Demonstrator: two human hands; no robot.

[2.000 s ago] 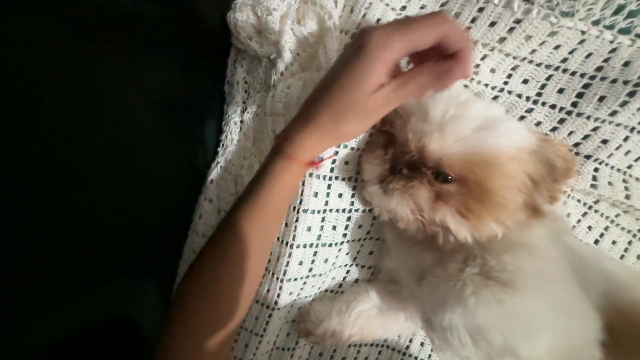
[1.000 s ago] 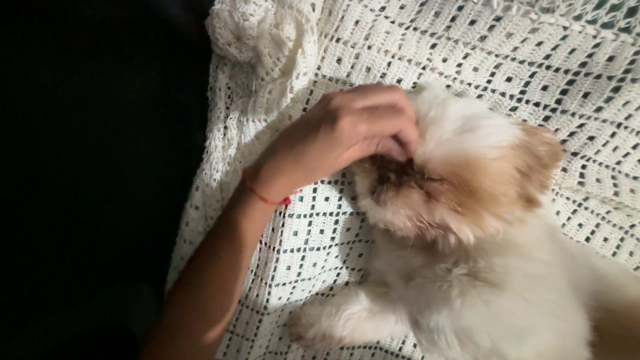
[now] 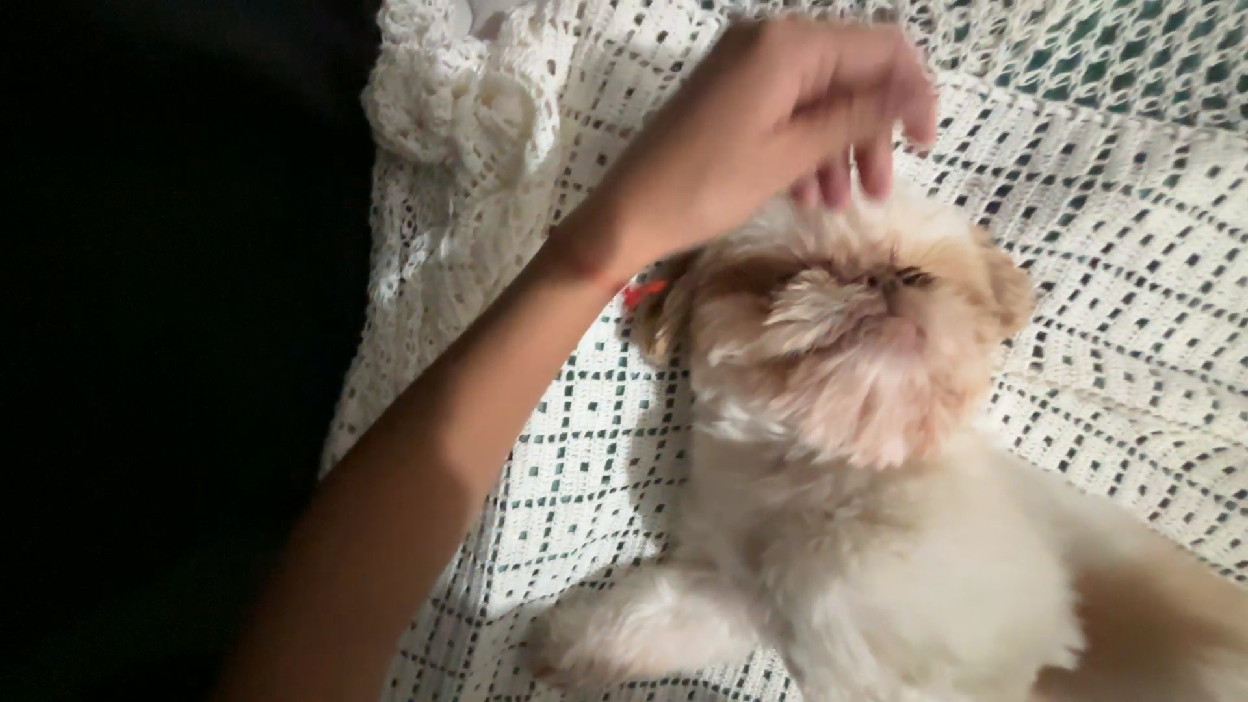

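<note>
My left hand (image 3: 829, 117) reaches in from the lower left, palm down, with its fingers loosely bent and apart over the top of the dog's head. It holds nothing; whether the fingertips touch the fur I cannot tell. A red string bracelet (image 3: 643, 292) shows at the wrist. The small long-haired white and tan dog (image 3: 877, 546) lies with its muzzle turned up towards me and a foreleg stretched to the left. One tan ear shows beside my wrist, the other at the right of the head. My right hand is out of view.
A cream crocheted blanket (image 3: 585, 468) lies under the dog, bunched into a ruffled heap (image 3: 458, 107) at the upper left. Green shows through its holes at the upper right. The left side of the view is dark.
My left hand has moved from the dog's face up to the top of its head, and its fingers have spread. The dog's head has turned, muzzle upward.
</note>
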